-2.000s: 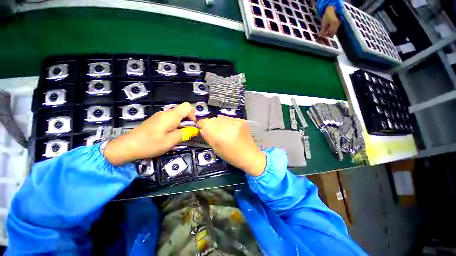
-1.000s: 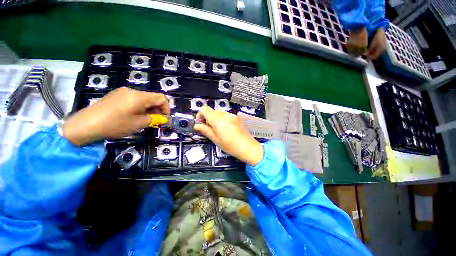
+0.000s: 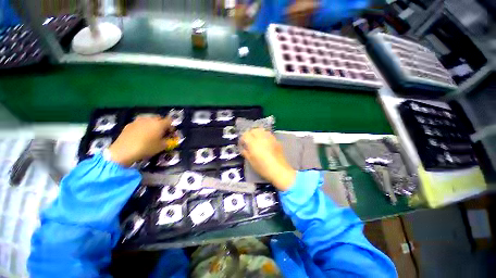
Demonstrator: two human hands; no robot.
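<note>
A black blister tray (image 3: 212, 136) holds silver-grey watch heads in pockets. An assembled watch (image 3: 191, 181), a head with grey straps on both sides, lies across the tray. My left hand (image 3: 138, 142) is over the tray's upper left part, holding a yellow-handled tool (image 3: 172, 143); its fingertips are beside a watch head (image 3: 175, 117) in the back row. My right hand (image 3: 265, 155) is at the tray's right side, fingertips at the small strap stack (image 3: 255, 124); blur hides whether they grip a strap.
Flat grey straps (image 3: 299, 149) and a loose strap pile (image 3: 383, 168) lie to the right. A second black tray (image 3: 438, 133) is at the far right. White grid trays (image 3: 326, 58) stand across the green belt. A pale tray with straps (image 3: 27, 212) is at the left. Blue sleeves show at the back.
The watch that was between my hands now lies across the tray. My left hand has moved to the back row; my right hand has moved to the strap stack. The view has tilted up.
</note>
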